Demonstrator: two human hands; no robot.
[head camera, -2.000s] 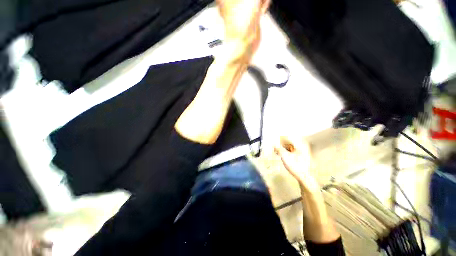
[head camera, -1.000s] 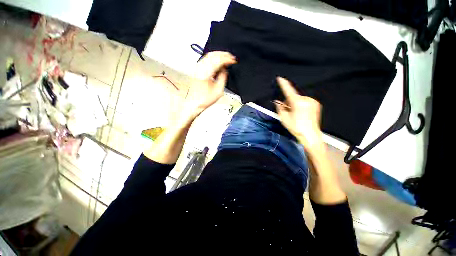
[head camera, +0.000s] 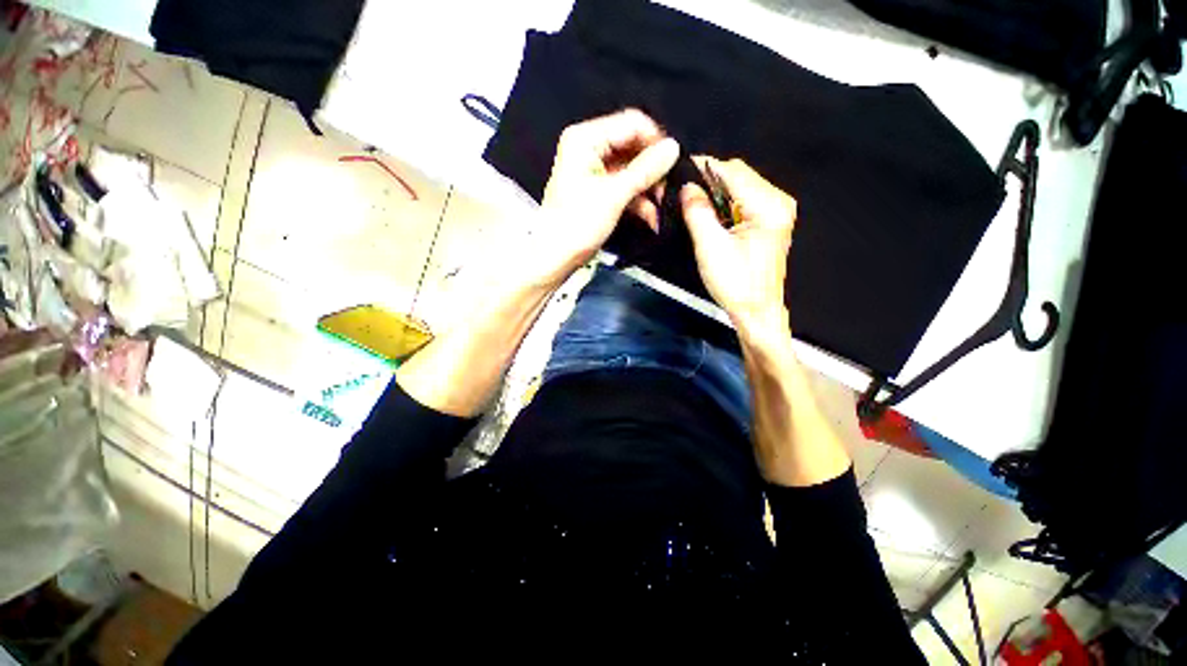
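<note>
A black garment (head camera: 833, 195) lies flat on the white table, with a thin hanging loop (head camera: 480, 111) at its left corner. My left hand (head camera: 605, 182) pinches a raised fold of the black cloth between thumb and fingers. My right hand (head camera: 742, 234) is just right of it, touching the same fold. It holds the thread snips (head camera: 729, 206), of which a dark blade and an orange-yellow part show between the fingers. A black hanger (head camera: 1015, 293) lies at the garment's right end. Loose thread ends are too fine to see.
A stack of hung black garments (head camera: 1146, 325) lies along the right, its hooks bunched at the table edge. More black garments lie at the far left (head camera: 260, 39) and far right (head camera: 1002, 26). The tiled floor has red threads, a yellow piece (head camera: 371, 332) and pale cloth bundles at left.
My hands have come together and lifted a fold of the garment between them. Before, they were apart over its near edge. The view has shifted slightly.
</note>
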